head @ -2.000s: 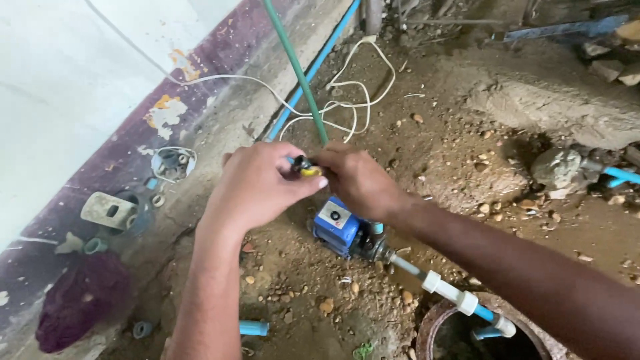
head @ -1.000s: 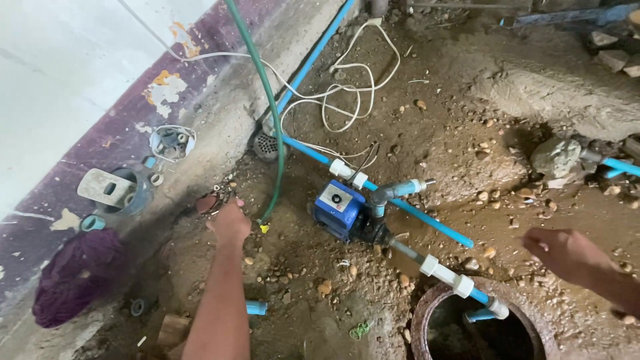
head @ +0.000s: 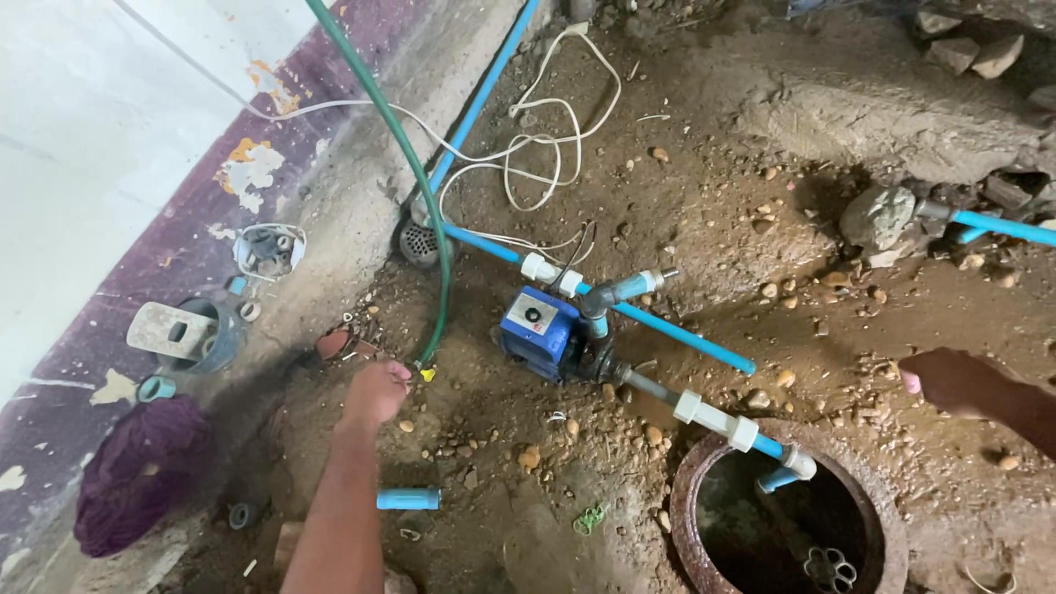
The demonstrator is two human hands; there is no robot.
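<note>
My left hand (head: 378, 391) is low over the ground, its fingers curled beside the yellow-handled end (head: 427, 374) of a green hose (head: 410, 157); whether it grips anything is hidden. A small reddish-brown object (head: 332, 343) lies just beyond its fingers. Far to the right, my right hand (head: 942, 379) hangs above the wet soil with curled fingers and nothing visible in it. Between the hands stands a blue electric water pump (head: 540, 330), joined to an upright elbow with a blue pipe stub (head: 634, 286) and to a pipe with a white union (head: 714, 419).
A round well rim (head: 686, 503) surrounds a dark opening at lower right. Blue pipe (head: 685, 333) runs behind the pump. White cable (head: 577, 132) lies coiled above. A blue pipe offcut (head: 408, 498), a purple cloth bundle (head: 140, 474) and a bucket of fittings (head: 227, 334) lie leftward.
Two seconds ago both hands were together above the pump, at the hose end. They have since parted, the left one to the lower left and the right one far right; the hose end now hangs low.
</note>
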